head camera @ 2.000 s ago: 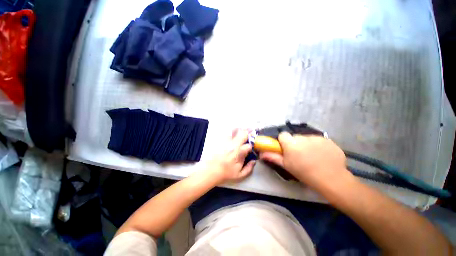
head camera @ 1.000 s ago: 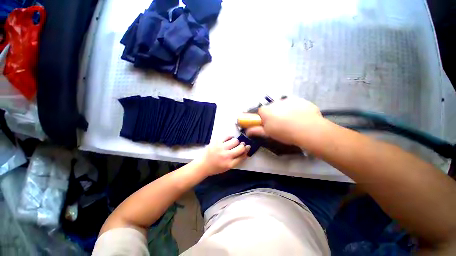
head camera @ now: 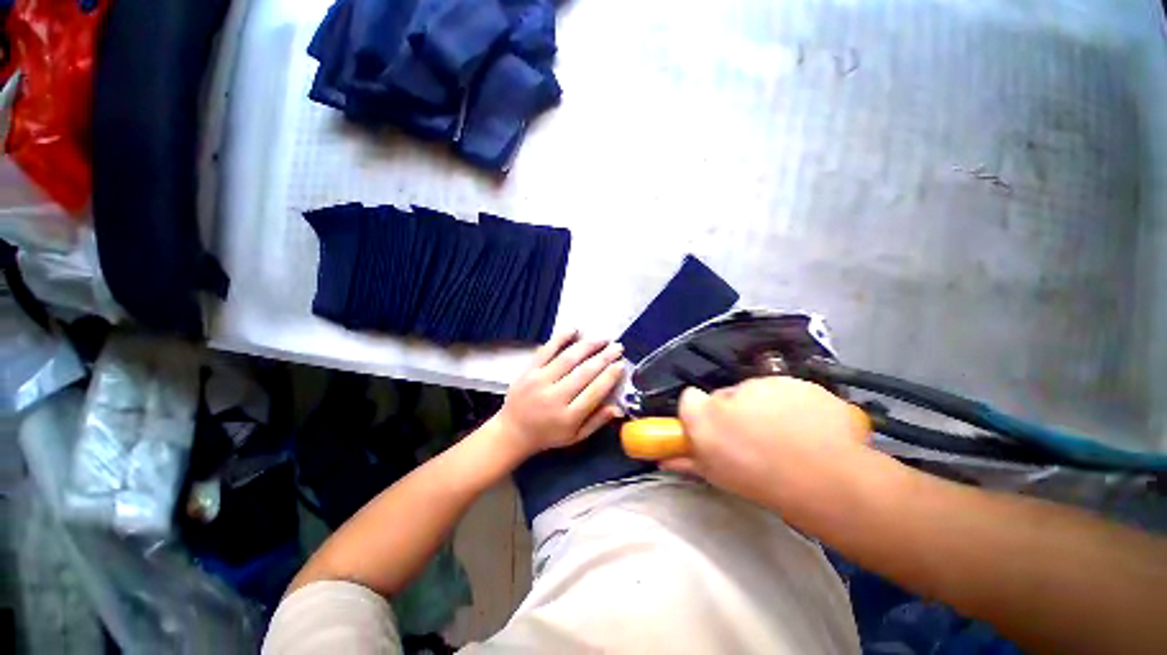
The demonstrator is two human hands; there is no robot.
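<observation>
My right hand [head camera: 774, 429] is closed around the orange-yellow handle [head camera: 655, 439] of the steam iron [head camera: 717, 356], which is at the table's front edge. A navy fabric piece [head camera: 685, 305] lies at an angle beside the iron, its near end hidden under the iron and my left fingers. My left hand [head camera: 567, 393] lies at its near end, fingers together, by the iron's tip; whether it grips the cloth cannot be told. A neat overlapping row of navy pieces [head camera: 442, 275] lies to the left. A loose navy pile [head camera: 448, 64] lies behind it.
The white-grey table cover [head camera: 883, 192] shows faint marks. A dark hose and a teal-green line [head camera: 1062, 448] trail right from the iron. A long dark padded shape [head camera: 154, 154] runs along the left edge. A red bag [head camera: 58, 115] and clear plastic bundles [head camera: 134, 435] are farther left.
The iron has come nearer the front edge and its side now faces up more visibly. More of the navy piece shows beyond my left fingers. The view has shifted.
</observation>
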